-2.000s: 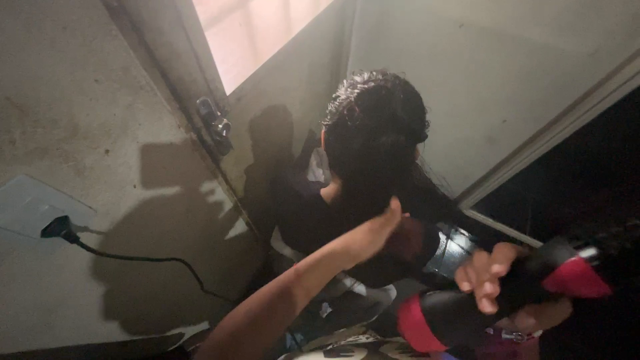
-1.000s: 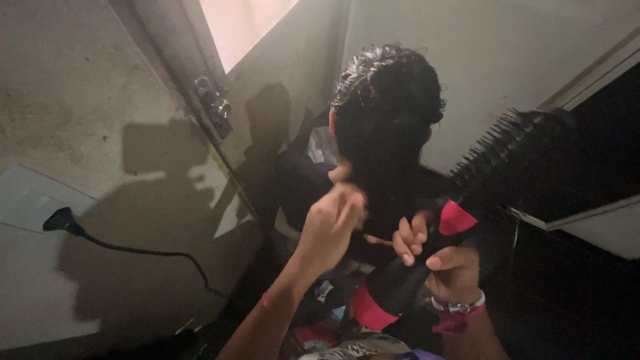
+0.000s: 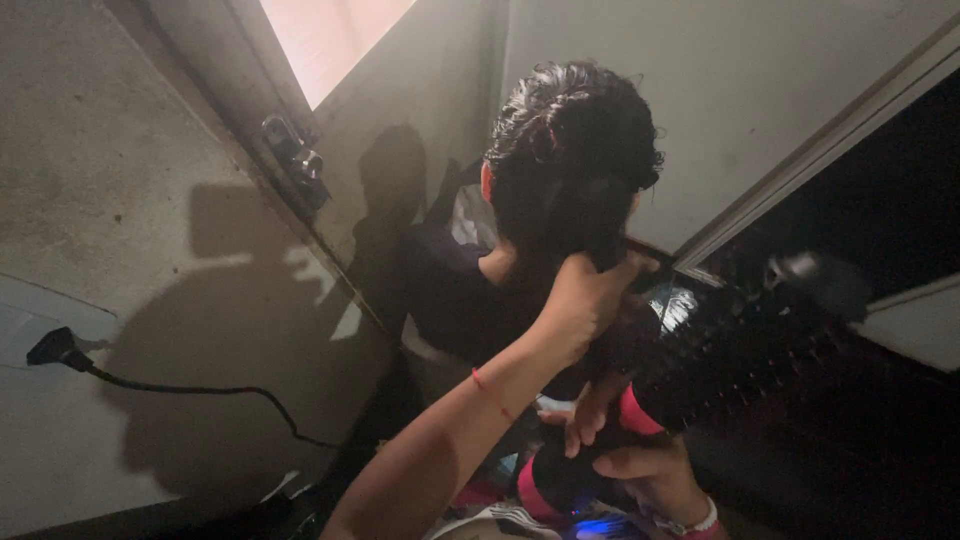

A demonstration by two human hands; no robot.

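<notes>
A person with dark, wavy, wet-looking hair [image 3: 574, 135] is seen from behind, in a dark top. At the lower back of the head my left hand [image 3: 589, 311] is closed on a lock of hair; a thin red string circles that wrist. Lower right, my right hand [image 3: 660, 472] grips the handle of a black hot-air brush [image 3: 720, 367] with pink bands, its fingers showing on the far side. The bristled barrel tilts up to the right, beside the left hand and apart from the hair. A white bracelet is on the right wrist. Shadow hides the hair ends.
At left, a black plug [image 3: 60, 350] with a cord sits in a wall outlet [image 3: 26, 319]. A metal latch [image 3: 296, 161] is on the door frame. Pale panels stand behind the person, with a metal-edged frame [image 3: 817, 142] at right bordering a dark area.
My left hand has gone from open beside the hair to closed on it, nearer the nape. The brush has swung from more upright to a flatter tilt, still in my right hand.
</notes>
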